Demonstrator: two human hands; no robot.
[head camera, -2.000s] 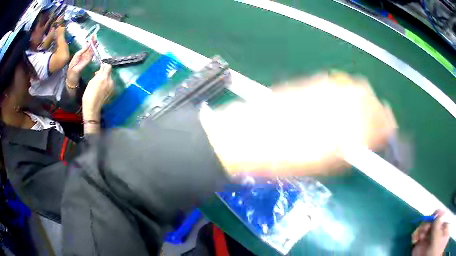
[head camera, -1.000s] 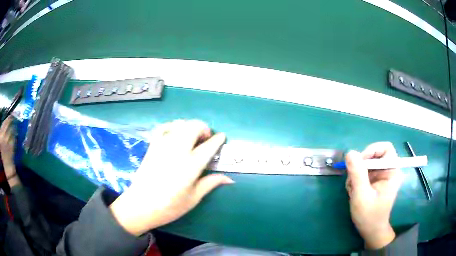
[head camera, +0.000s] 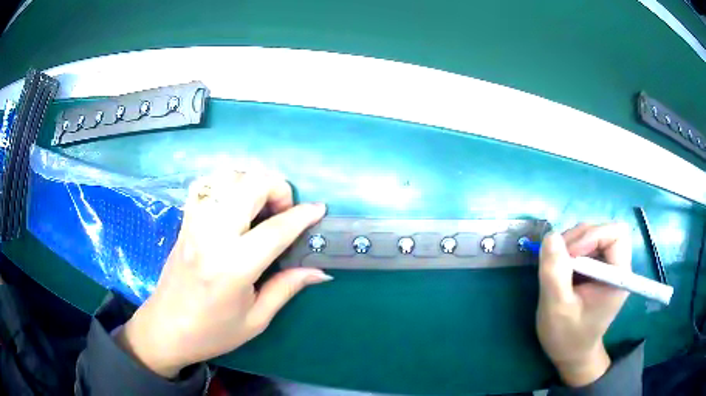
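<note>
A flat grey housing strip lies on the green surface in front of me, with several round shiny spots in a row. My left hand grips its left end between thumb and fingers. My right hand holds a white marker pen like a pen. Its blue tip is at the rightmost round spot; whether it touches is hard to tell.
Another grey strip lies at the upper left, and one more at the right edge. Dark stacked strips stand at far left, beside a clear plastic bag with blue material. A thin dark tool lies at right.
The view has shifted. The pen's rear end has tilted down and its tip is now at the last spot. The left hand still holds the strip's left end.
</note>
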